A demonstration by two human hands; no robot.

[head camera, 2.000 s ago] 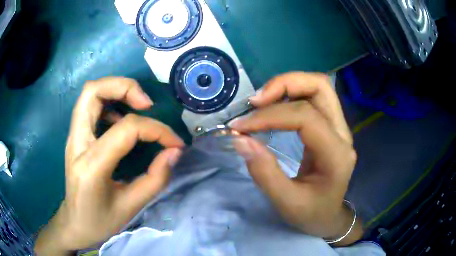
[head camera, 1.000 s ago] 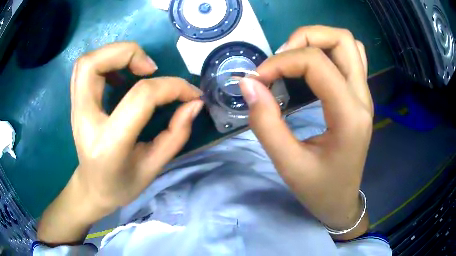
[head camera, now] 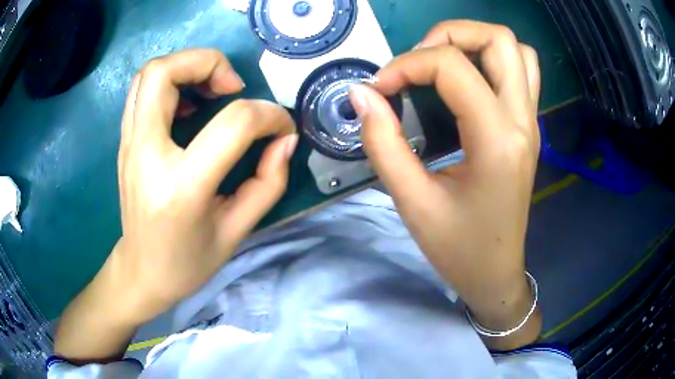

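Note:
A silver fixture plate lies on the green bench in front of me, with screws at its near end. A round part with a black rim sits at the near end; a clear thin ring lies over it. My right hand pinches the ring's right side between thumb and index finger. My left hand has thumb and index fingertips together at the ring's left edge; whether they grip it is hard to tell. A second round part with a pale centre sits farther up the plate.
Stacked metal plates stand at the upper right. A black disc lies at the upper left. A crumpled white scrap is at the left edge. The bench's front edge runs just beyond my pale blue uniform.
Both hands have moved from the plate's near end up over the near round part. The ring, held above it a second ago, is now down on it. The plate appears shifted right since the first frame.

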